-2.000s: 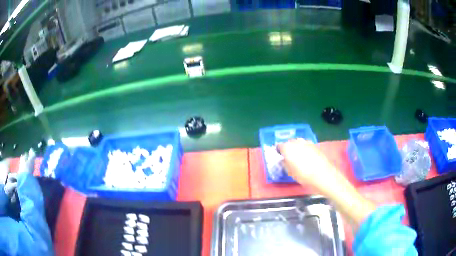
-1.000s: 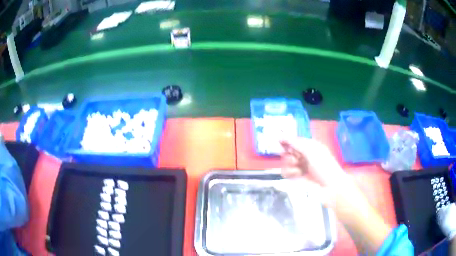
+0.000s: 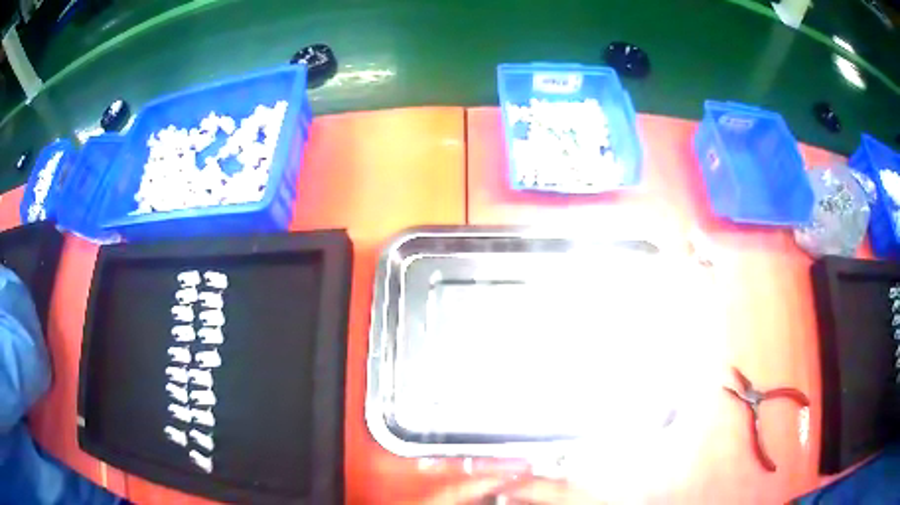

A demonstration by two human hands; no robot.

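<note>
The stainless steel tray point(image 3: 387, 345) lies in the centre, its middle and right washed out by glare. Nippers with red handles point(image 3: 756, 398) lie open on the red table right of it. A few small pale parts point(image 3: 562, 462) show faintly by the tray's near edge. The centre blue bin point(image 3: 632, 148) behind the tray holds many white parts point(image 3: 562, 143). Blurred, skin-toned shapes show at the bottom edge below the tray, possibly my hands; glare hides which hand and whether anything is held.
A black tray point(image 3: 336, 375) with white parts in two rows is at left, a heaped blue bin point(image 3: 286, 182) behind it. An empty blue bin point(image 3: 755, 168), clear bag point(image 3: 834, 212), far-right bin point(image 3: 866, 182) and another black tray point(image 3: 834, 365) are at right. A neighbour's blue sleeve point(image 3: 20, 345) is at left.
The view has tilted down to the table. My right hand has left the centre bin and the tray's right side. The red-handled nippers now show on the table, and glare covers much of the tray.
</note>
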